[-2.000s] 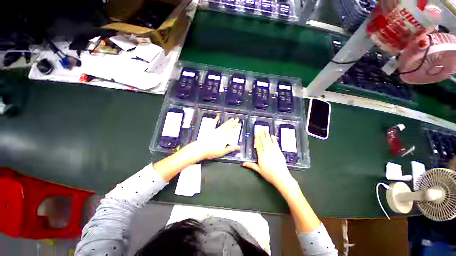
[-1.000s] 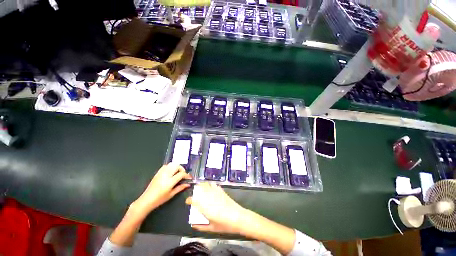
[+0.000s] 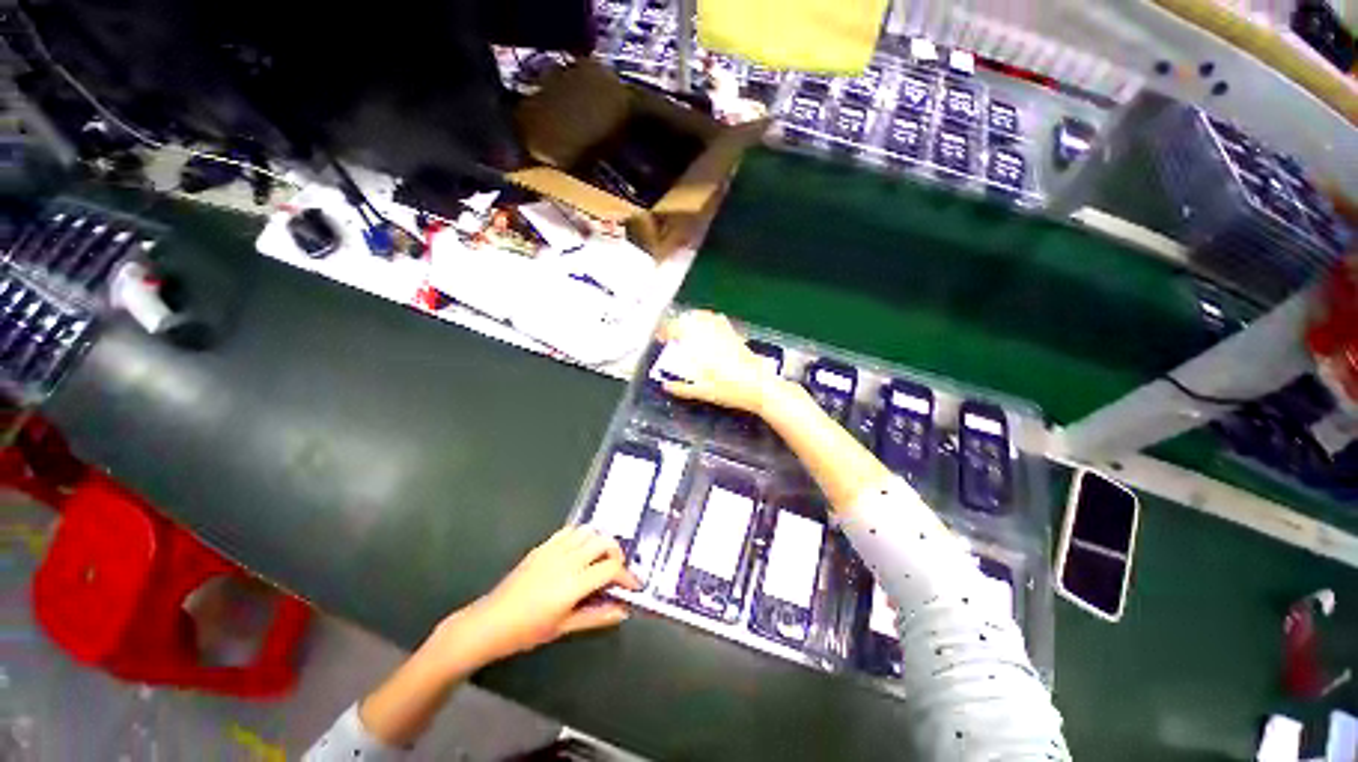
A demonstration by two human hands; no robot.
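The clear blister tray [image 3: 1028,596] lies on the green bench with dark keypad phones in two rows. Near-row phones carry white paper slips [image 3: 719,532]; the right end of that row is partly hidden by my right sleeve. My right hand [image 3: 712,362] is over the far-left pocket, fingers curled around a white paper slip [image 3: 678,362] above the keypad phone there, which it mostly covers. Other far-row keypad phones [image 3: 906,432] show beside it. My left hand [image 3: 554,590] rests at the tray's near-left edge, fingers bent, with no object visible in it.
A smartphone [image 3: 1098,543] lies right of the tray. Beyond are a metal post [image 3: 1206,380] and a filled tray [image 3: 909,119]. An open cardboard box [image 3: 655,149] and papers [image 3: 521,290] are at the back left. A red stool [image 3: 119,573] stands below left.
My right hand has moved from the near edge, where it was at the paper slips, to the far-left pocket. My left hand stays near the tray's near-left corner. The view has turned.
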